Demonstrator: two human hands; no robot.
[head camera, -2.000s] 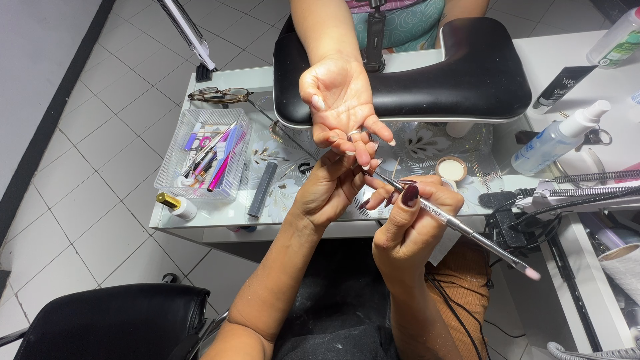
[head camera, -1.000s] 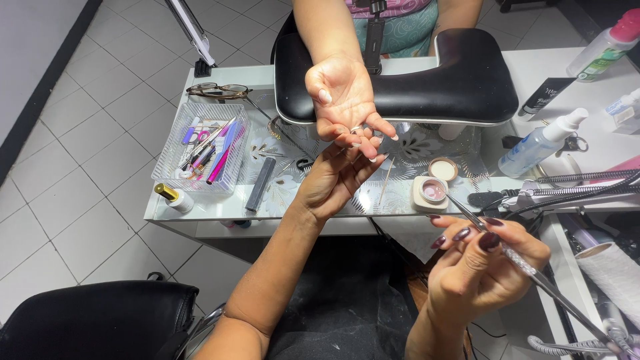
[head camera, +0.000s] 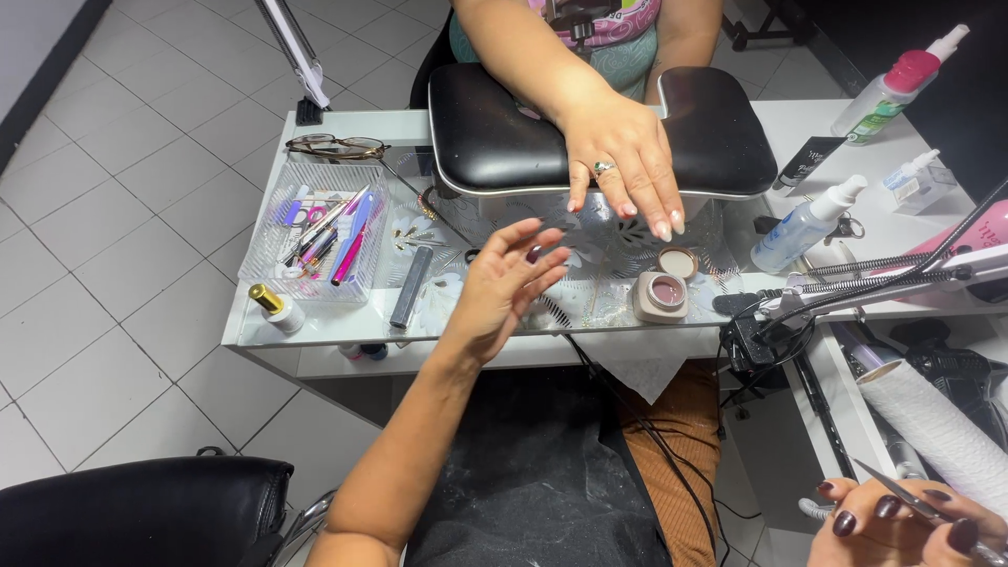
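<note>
My left hand (head camera: 512, 287) hangs over the glass-topped table with its fingers apart and nothing in it. At the lower right corner, my right hand (head camera: 906, 520) holds a slim tool (head camera: 906, 492) with a pointed metal end; the frame's edge cuts off its rest. Across the table, another person's hand (head camera: 626, 157), palm down with a green-stoned ring, reaches past the black armrest (head camera: 496, 134) and does not touch mine. An uncapped jar of pink gel (head camera: 661, 303) stands near the table's front edge, its lid (head camera: 677, 261) just behind it.
At left are a clear plastic basket (head camera: 315, 287) of manicure tools, a gold-capped bottle (head camera: 277, 309), a grey nail file (head camera: 411, 287) and eyeglasses (head camera: 337, 147). Spray bottles (head camera: 803, 228), a black tube (head camera: 807, 164) and a lamp arm (head camera: 890, 287) stand at right, above an open drawer holding a paper roll (head camera: 937, 417).
The other person's hand has turned from palm up to palm down and parted from my left hand. My right hand has moved from beside the jar to the lower right, still holding the tool.
</note>
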